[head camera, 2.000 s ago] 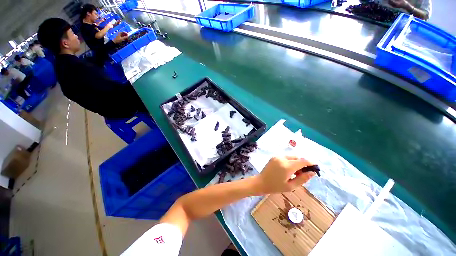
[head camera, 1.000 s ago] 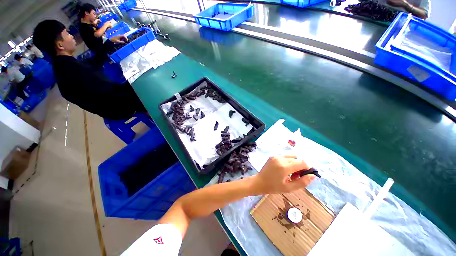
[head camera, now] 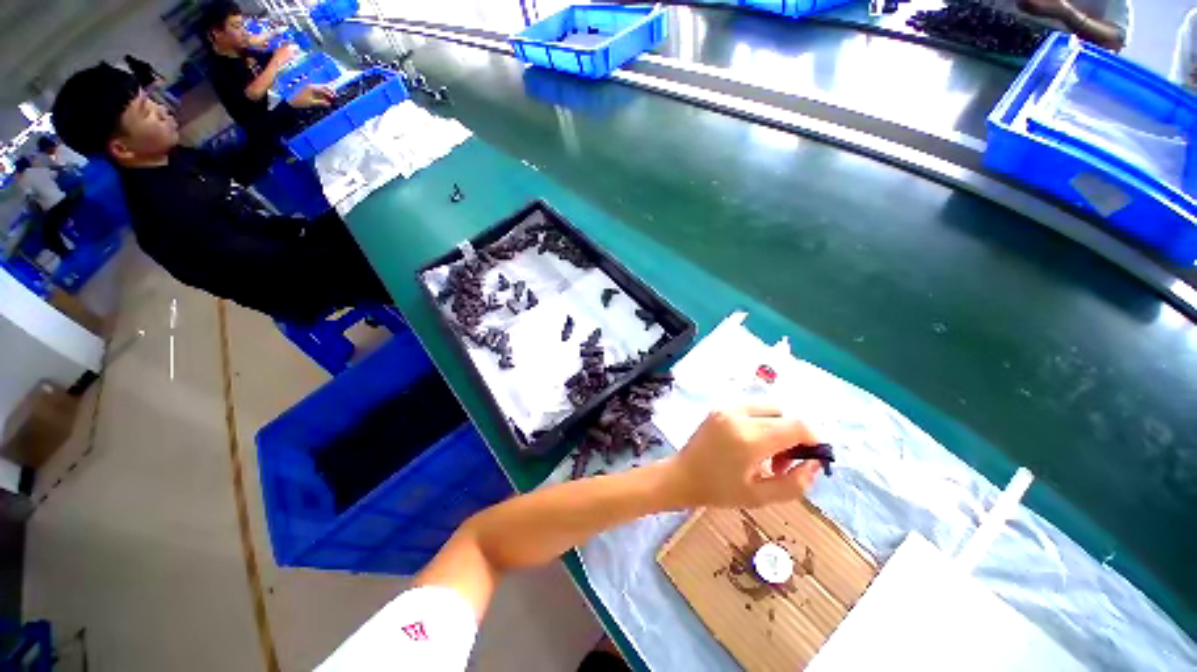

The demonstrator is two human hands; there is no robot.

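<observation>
My left hand (head camera: pixel 743 460) is raised above the far edge of the cardboard pad (head camera: pixel 702 558). It pinches a small dark plastic part (head camera: pixel 811 454) between thumb and fingers. The small white disc (head camera: pixel 772 563) lies on the cardboard with brown smears around it. The black parts tray (head camera: pixel 538 440) with white liner holds many loose dark parts. A heap of dark parts (head camera: pixel 622 423) lies against its near corner. The white board (head camera: pixel 925 617) is right of the cardboard. My right hand is not in view.
A wrinkled whitish cover sheet (head camera: pixel 853 433) lies under the work. A blue crate (head camera: pixel 381 505) stands on the floor left of the bench. More blue crates (head camera: pixel 1109 145) stand beyond the green conveyor belt (head camera: pixel 775 197). Seated people (head camera: pixel 217 217) are at the far left.
The dark part has turned slightly in my left fingers, while the hand stays in nearly the same place. The nearest seated person has shifted a little left.
</observation>
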